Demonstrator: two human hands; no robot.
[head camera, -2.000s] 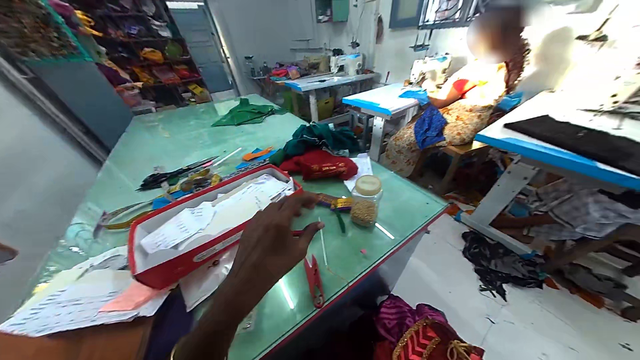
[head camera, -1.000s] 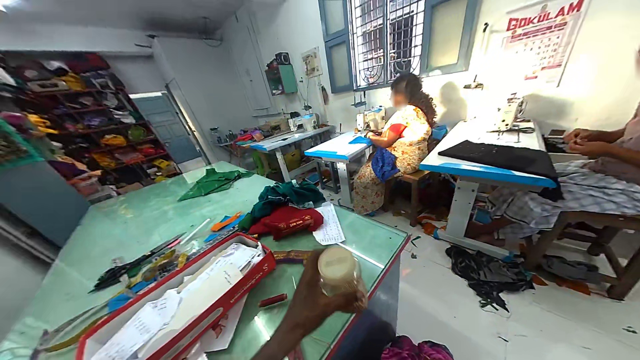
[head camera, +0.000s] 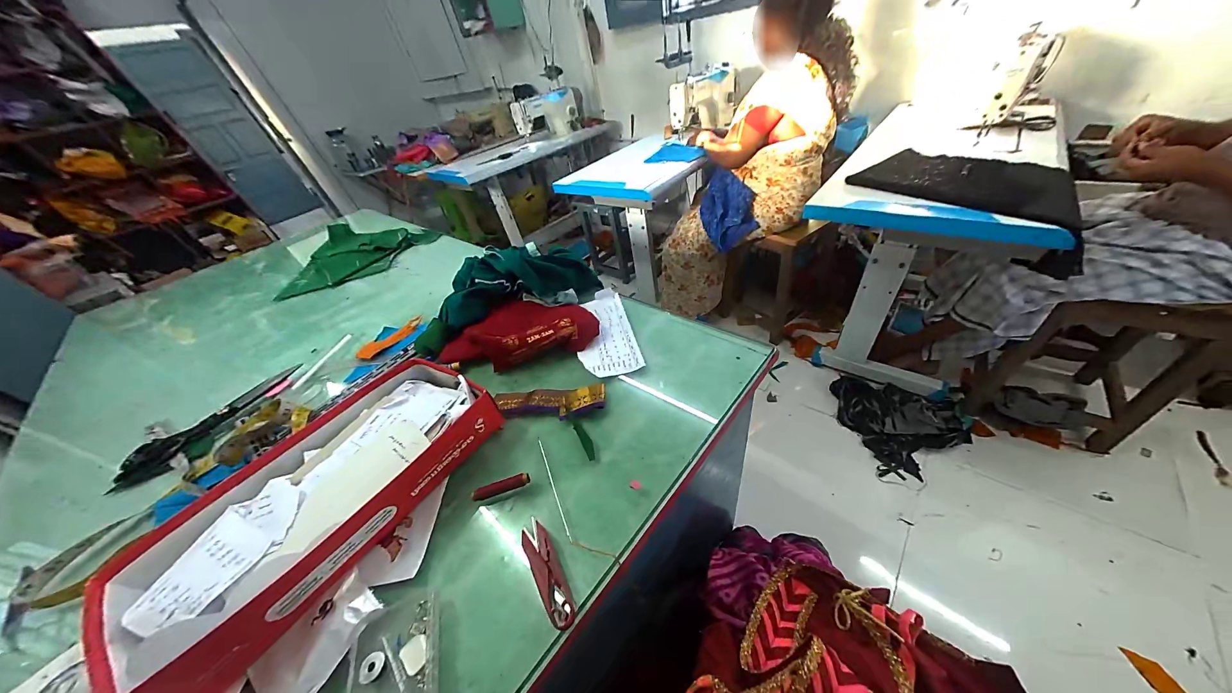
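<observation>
Neither my left hand nor my right hand shows in the head view now. Red thread snips lie on the green glass tabletop close to its edge. A dark red thread spool lies beside a red box that holds handwritten papers. Beyond it are a gold-patterned trim piece, a folded red cloth and a dark green cloth. A sheet with handwriting lies beside them. A clear plastic case with a bobbin sits at the bottom.
A person sits at a sewing machine across the aisle. Another person's hands show at far right, near a white sewing table. Black cloth lies on the floor. Maroon and purple garments are beside the tabletop edge.
The hand seen holding the glass jar one second ago is out of view, and so is the jar. Two seconds ago the jar stood on the tabletop near the trim.
</observation>
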